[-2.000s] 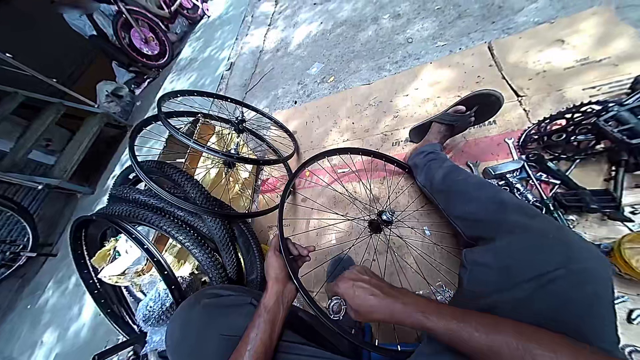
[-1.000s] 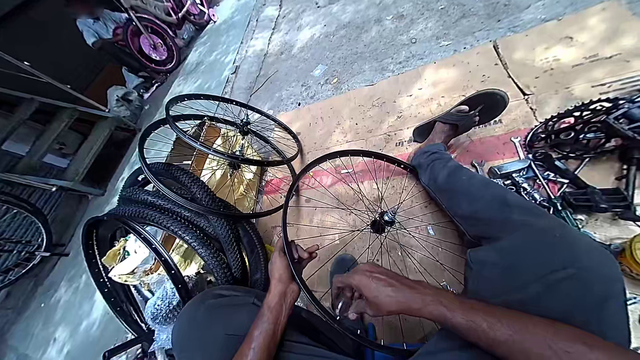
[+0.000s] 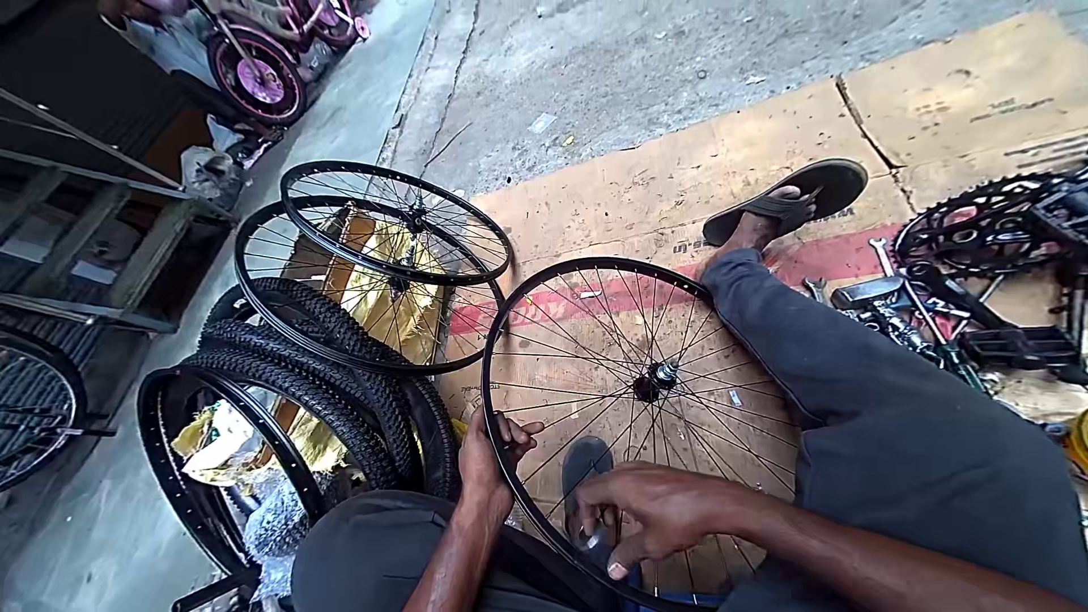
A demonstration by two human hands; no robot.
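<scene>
A spoked bicycle wheel with a black rim (image 3: 595, 265) leans between my legs, its hub (image 3: 654, 382) facing up. My left hand (image 3: 495, 459) grips the rim on its left side, with fingers reaching inside towards the spokes. Inside the lower part of the rim is my right hand (image 3: 637, 510), its thumb and fingers around a small metal tool (image 3: 600, 541) at the spokes; the tool is partly hidden and its exact kind is unclear. Two more spoked wheels (image 3: 293, 223) overlap at the left, above a pile of knobby tyres (image 3: 340, 408).
A bare rim (image 3: 157, 425) stands lower left beside bubble wrap (image 3: 276, 527). Flattened cardboard (image 3: 595, 204) covers the ground. At right lie wrenches (image 3: 918, 306), a chainring (image 3: 977, 221) and a pedal (image 3: 1020, 348). Wooden steps (image 3: 85, 238) and a pink-wheeled bicycle (image 3: 259, 81) are at upper left.
My right hand has stayed by the lower rim while its fingers changed position around the small tool. My left hand keeps its hold on the rim.
</scene>
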